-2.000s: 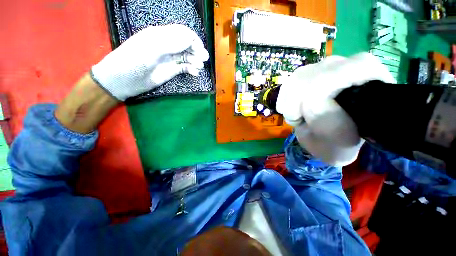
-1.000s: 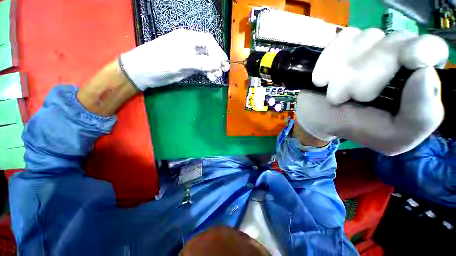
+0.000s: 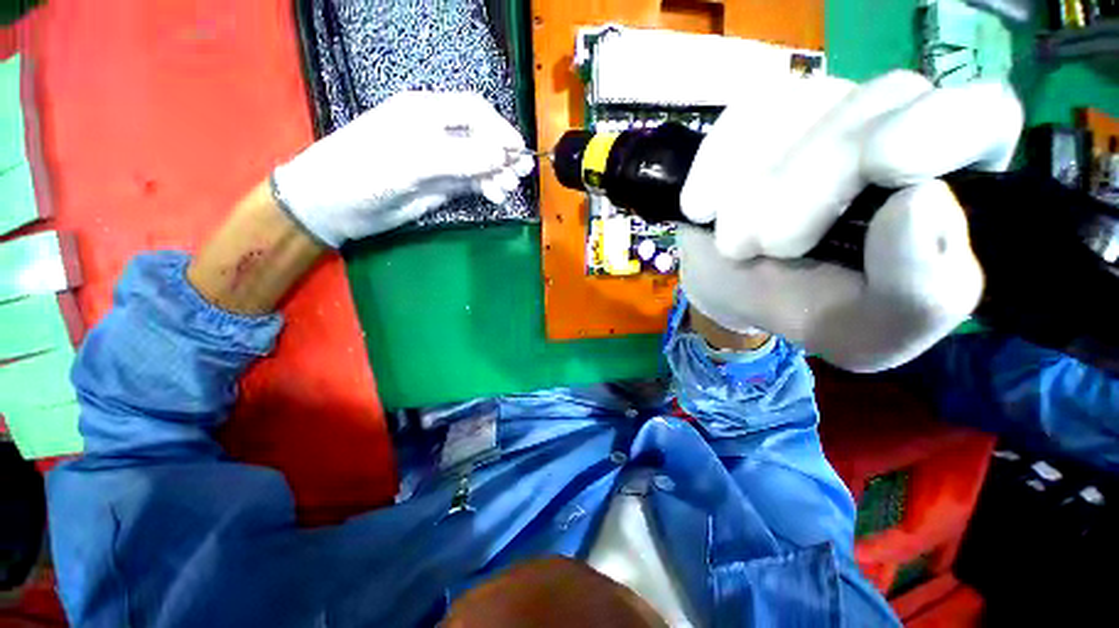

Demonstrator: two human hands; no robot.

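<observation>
My right hand [image 3: 847,221], in a white knit glove, grips the black electric screwdriver [image 3: 650,168] with its yellow band, held above the board with the bit pointing left. My left hand [image 3: 411,166], also gloved, is over the screw tray [image 3: 417,55], its fingertips pinched together at the screwdriver's thin bit. A screw between them is too small to tell. The green circuit board [image 3: 614,245] with yellow parts and the white ribbed heat sink [image 3: 687,71] lie in the orange fixture [image 3: 567,294], partly hidden by the screwdriver and my right hand.
A red mat [image 3: 160,123] lies to the left, with pale green strips [image 3: 31,294] at the far left edge. More pale green strips [image 3: 963,43] lie at the upper right on the green bench mat [image 3: 454,331]. Another person's blue sleeve [image 3: 1043,393] shows at the right.
Since two seconds ago, the screwdriver has lifted off the board's lower left and swung toward my left hand. Since one second ago, both hands have kept the bit and fingertips together; the view has shifted slightly.
</observation>
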